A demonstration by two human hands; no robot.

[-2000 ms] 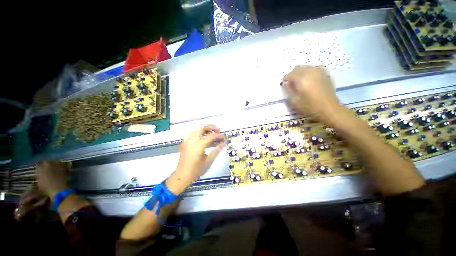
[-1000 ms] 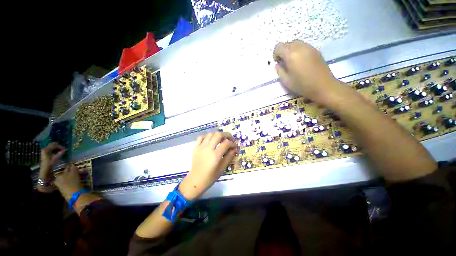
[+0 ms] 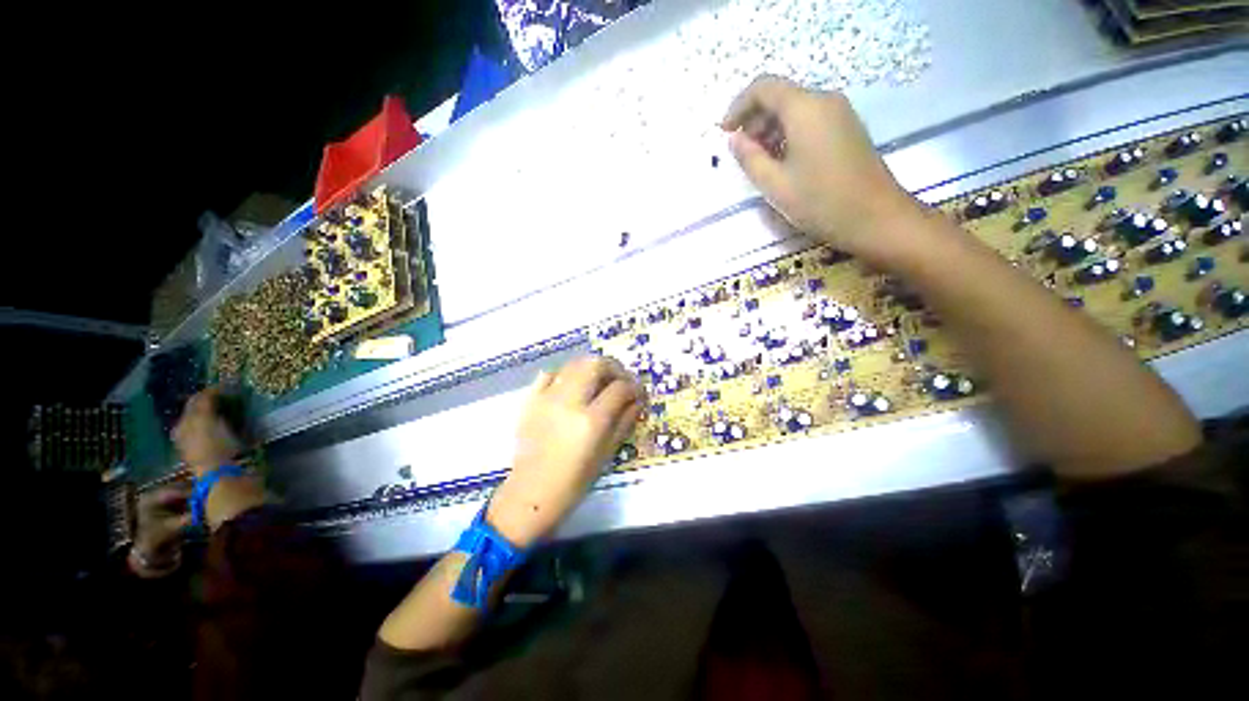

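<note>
A tan-yellow circuit board panel [image 3: 767, 404] dotted with dark, pale-topped parts lies in the metal conveyor rail [image 3: 712, 490]. My left hand [image 3: 573, 422], with a blue wrist strap [image 3: 485, 557], is at the panel's left edge, fingers curled down; whether it holds anything is hidden. My right hand [image 3: 808, 158] is above the white bench beyond the panel, thumb and fingers curled together near a small dark thing; whether it is gripped is unclear. Two small dark components lie loose on the bench, one [image 3: 625, 238] left of my right hand, one close to its fingertips.
White bits [image 3: 836, 41] are scattered on the bench. Stacked boards [image 3: 359, 267] and a gold-brown heap [image 3: 263, 329] lie on the green mat at left, by a red bin [image 3: 367, 151]. Another person's hands [image 3: 206, 436] are at far left. More stacked boards [image 3: 1181, 17] stand upper right.
My left hand has moved from above the rail gap onto the panel's left edge. My right hand has shifted left over the bench. The neighbour's hands have moved, and the view has shifted.
</note>
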